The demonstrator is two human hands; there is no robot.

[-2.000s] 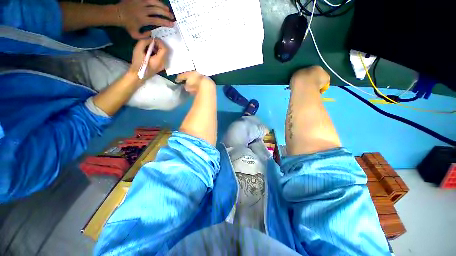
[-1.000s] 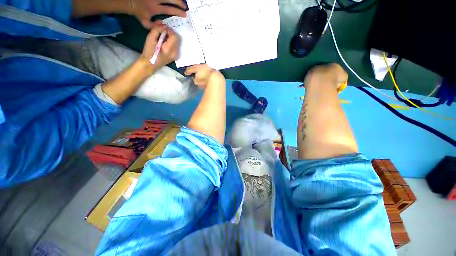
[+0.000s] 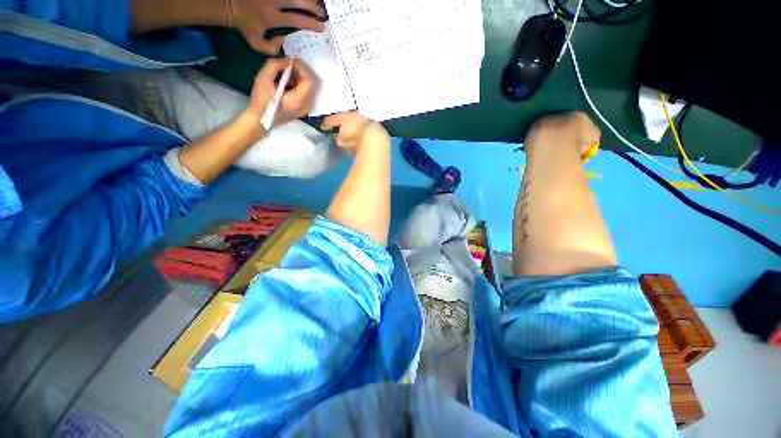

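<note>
A white record sheet (image 3: 411, 60) with handwritten rows lies on the green bench (image 3: 454, 127). My left hand (image 3: 353, 130) is at the sheet's lower edge, one finger pointing left near the small white slip (image 3: 318, 75); I cannot tell whether it touches the paper. My right hand (image 3: 563, 137) is a fist at the bench edge around a small yellow tool (image 3: 590, 152), mostly hidden in it. A coworker's hand holds a white pen (image 3: 277, 96) with its tip on the slip; their other hand rests above.
A black mouse (image 3: 534, 56) lies right of the sheet. White, yellow and black cables (image 3: 586, 85) run past a large black monitor (image 3: 711, 68). The coworker's knee is at the left. Red trays (image 3: 199, 265), an open cardboard box (image 3: 193, 338) and brown-red stacked trays (image 3: 676, 321) are below.
The view has shifted, so the sheet, mouse and both my hands appear farther right. The coworker's pen has moved slightly over the slip. My right fist stays closed around the yellow tool.
</note>
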